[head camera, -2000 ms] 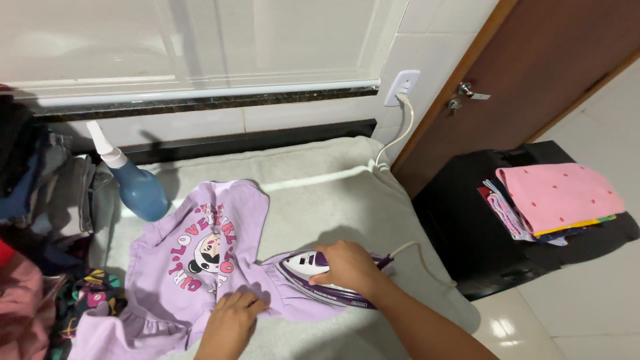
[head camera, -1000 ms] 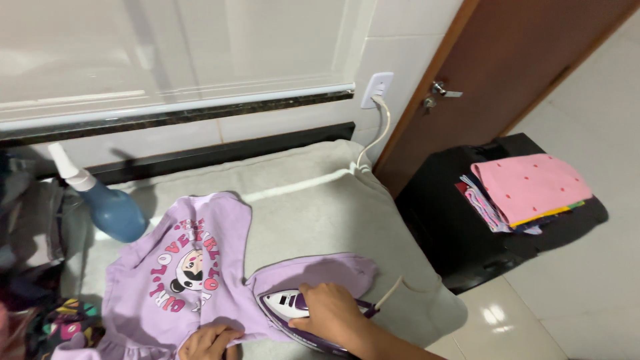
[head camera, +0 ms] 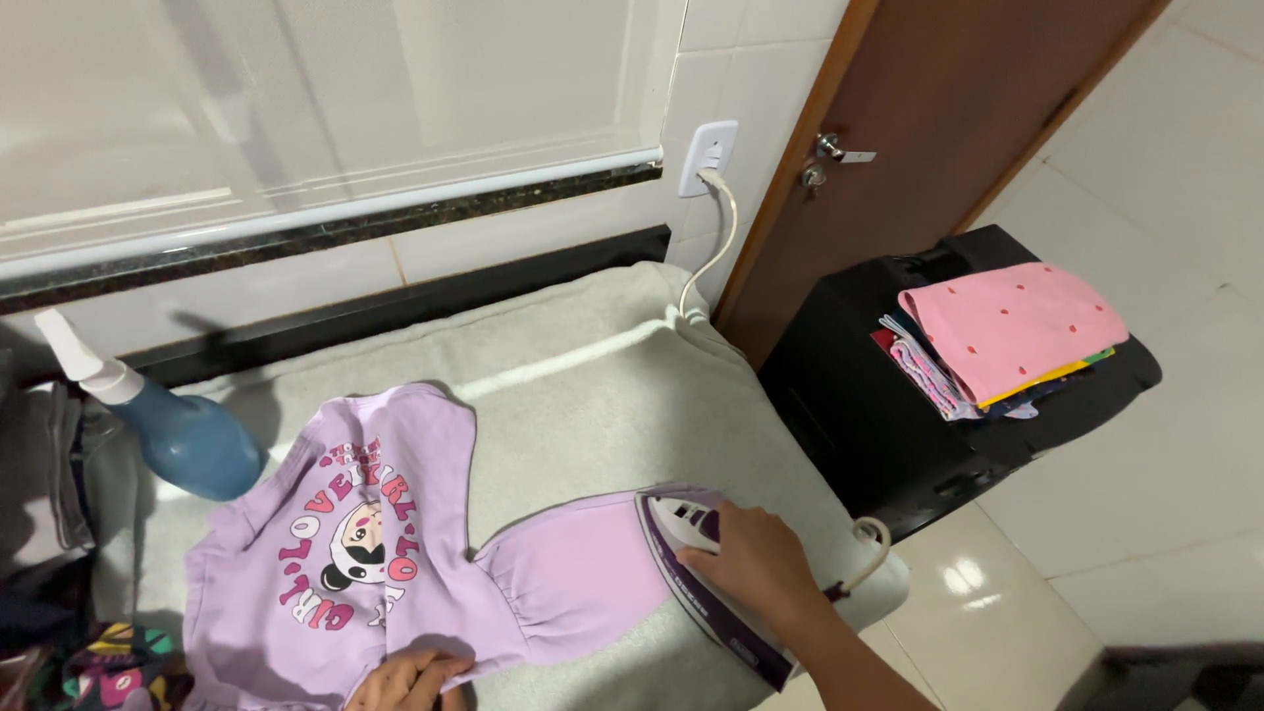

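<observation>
A lilac child's garment [head camera: 425,533] with a printed cartoon face and lettering lies on a grey padded cloth. My right hand [head camera: 755,563] grips the handle of a purple and white clothes iron [head camera: 701,592], which stands over the outer end of the garment's gathered sleeve. At the bottom edge my left hand [head camera: 415,679] pinches the garment's lower edge near the base of that sleeve; part of this hand is cut off by the frame. A blue spray bottle [head camera: 202,444] with a white nozzle leans beside the garment on the left.
The iron's cord runs to a wall outlet [head camera: 709,158]. Folded clothes topped by a pink cloth [head camera: 1017,326] rest on a black surface [head camera: 839,395] at right, by a brown door [head camera: 918,118]. Dark and patterned clothes [head camera: 118,667] are piled at left.
The iron, in my right hand, has moved outward along the sleeve to its end. The sleeve lies more spread out than two seconds ago. My left hand stays on the garment's lower edge.
</observation>
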